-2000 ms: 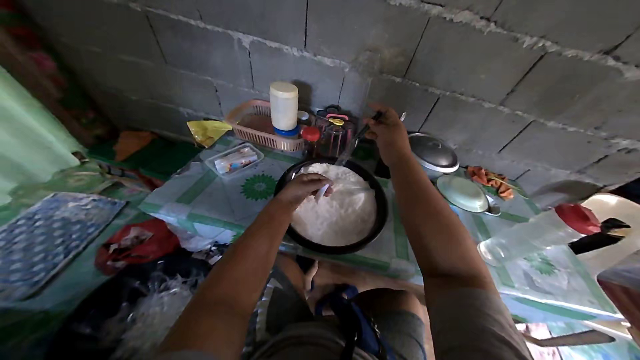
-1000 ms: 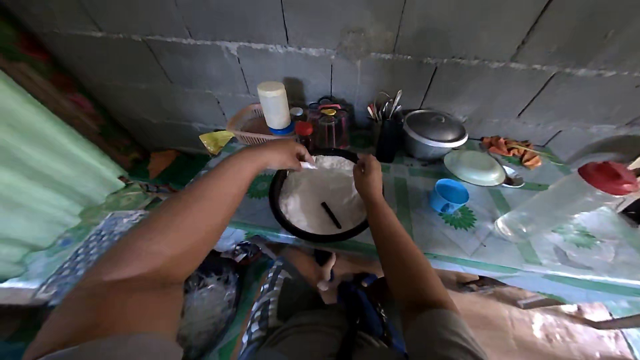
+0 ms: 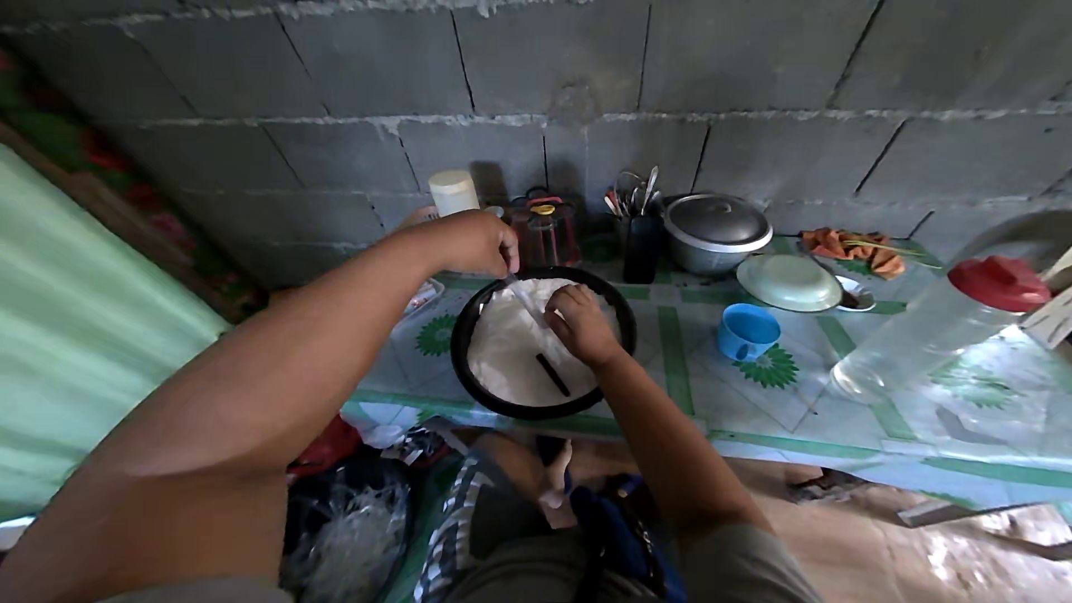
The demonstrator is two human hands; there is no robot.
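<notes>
A round black basin [image 3: 544, 413] holds white powder [image 3: 511, 360], with a thin black handle [image 3: 553, 374] lying on the powder. Over the basin's back left rim, my left hand [image 3: 486, 244] pinches one end of a narrow translucent plastic strip or bag [image 3: 528, 303]. My right hand [image 3: 580, 322] is over the powder at the strip's other end, its fingers closed on it. Whether powder is inside the strip I cannot tell.
Behind the basin stand a white-lidded jar [image 3: 453, 193], a glass pitcher [image 3: 544, 234], a black utensil holder [image 3: 641, 247] and a lidded metal pot [image 3: 718, 233]. Rightward are a green lid [image 3: 789, 282], a blue cup [image 3: 748, 332] and a red-capped clear bottle [image 3: 913, 343].
Two seconds ago my right hand was raised near the utensils; now it is over the powder. The black handle came to lie on the powder by one second ago. The view has shifted.
</notes>
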